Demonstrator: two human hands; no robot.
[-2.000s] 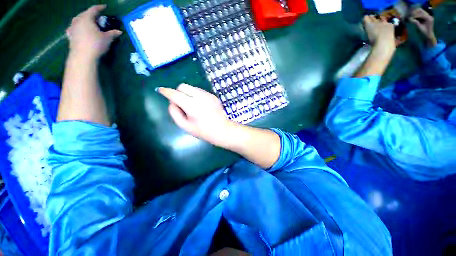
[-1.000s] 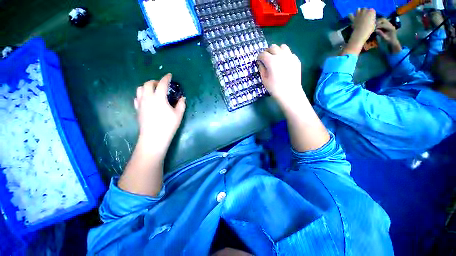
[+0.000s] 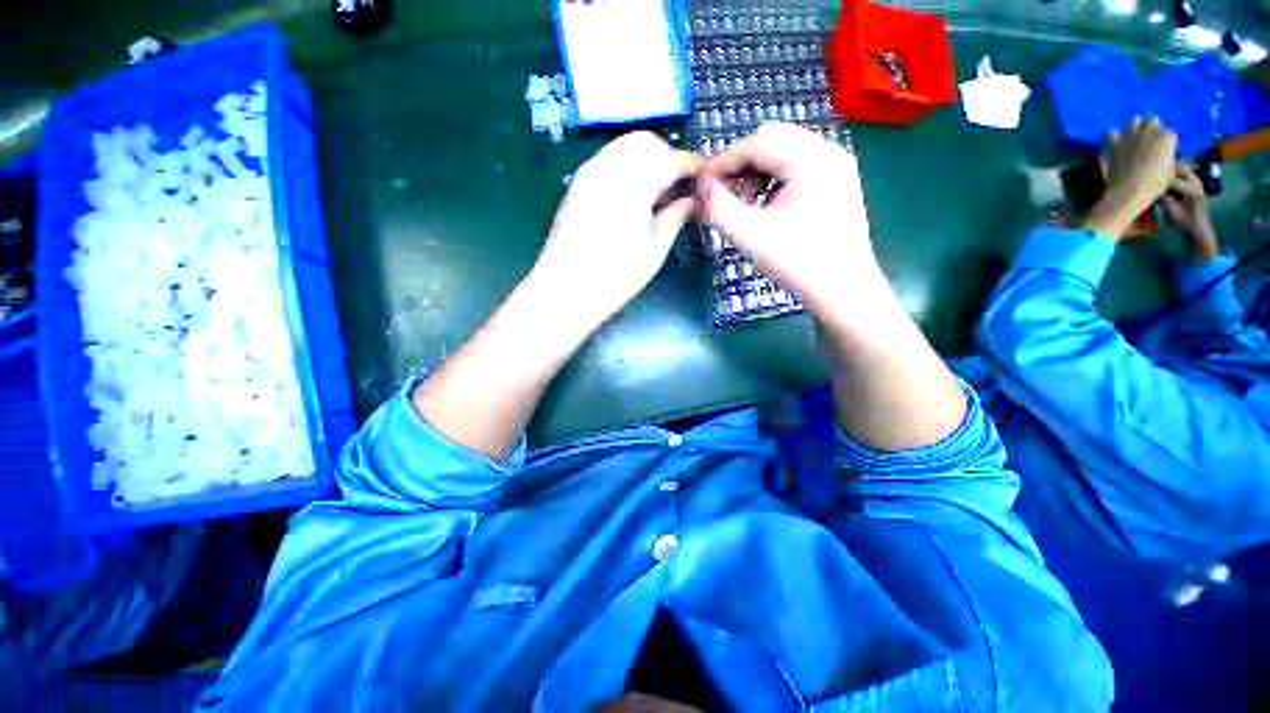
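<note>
My left hand [image 3: 609,220] and my right hand [image 3: 805,212] meet at their fingertips over the clear blister tray [image 3: 752,298], fingers bent and pinched together. What they hold between them is hidden by the fingers and too small to tell. The tray has rows of pockets with shiny small parts and runs away from me under the right hand. The small blue bin [image 3: 684,56] with bright white contents lies beyond my left hand, beside the tray. A small pile of translucent white pieces [image 3: 549,105] lies at its left side.
The large blue bin [image 3: 309,279], heaped with white pieces, stands at left. A round black unit [image 3: 361,13] is at the far edge. The red bin [image 3: 926,95] and a crumpled white item [image 3: 994,96] are beyond the tray. A neighbour's hands [image 3: 1142,167] work at right.
My left hand, earlier around a round black unit, has moved right and forward. My right hand was over the tray's edge; both hands are now together. The view has shifted left.
</note>
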